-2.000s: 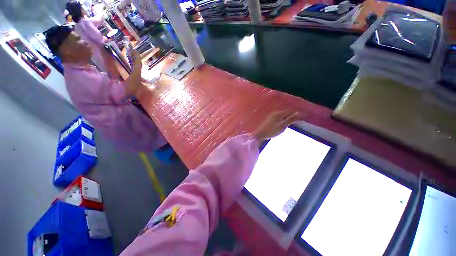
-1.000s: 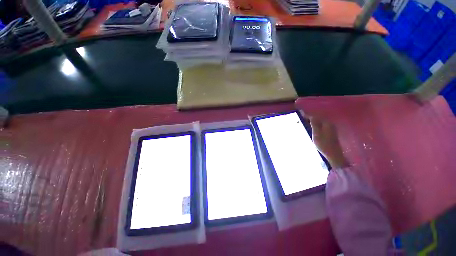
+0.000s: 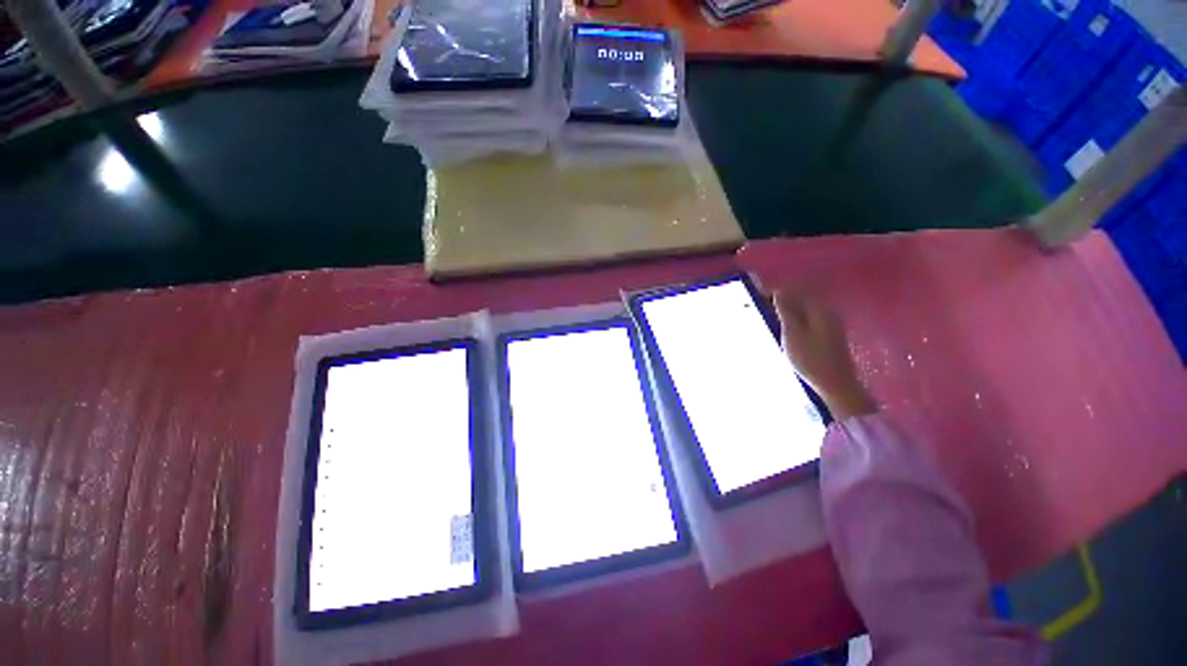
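Note:
Three tablets with glowing white screens lie side by side on pale foam sleeves: the left tablet, the middle tablet and the right tablet, which is turned at an angle. The left screen shows a small grey square near its lower right corner. My right hand is at the right tablet's upper right edge, in a pink sleeve; its fingertips are small and blurred, and whether they grip the edge is unclear. My left hand is out of the picture.
The red film-covered bench borders a dark green belt. Across the belt lies a yellowish board with a tablet stack and a dark-screened tablet showing white digits. Posts and blue bins stand right. An orange bench is behind.
The view has swung right from the neighbouring worker to the three tablets. My left hand, on the left tablet two seconds ago, is out of view. My right hand has come into view at the right tablet.

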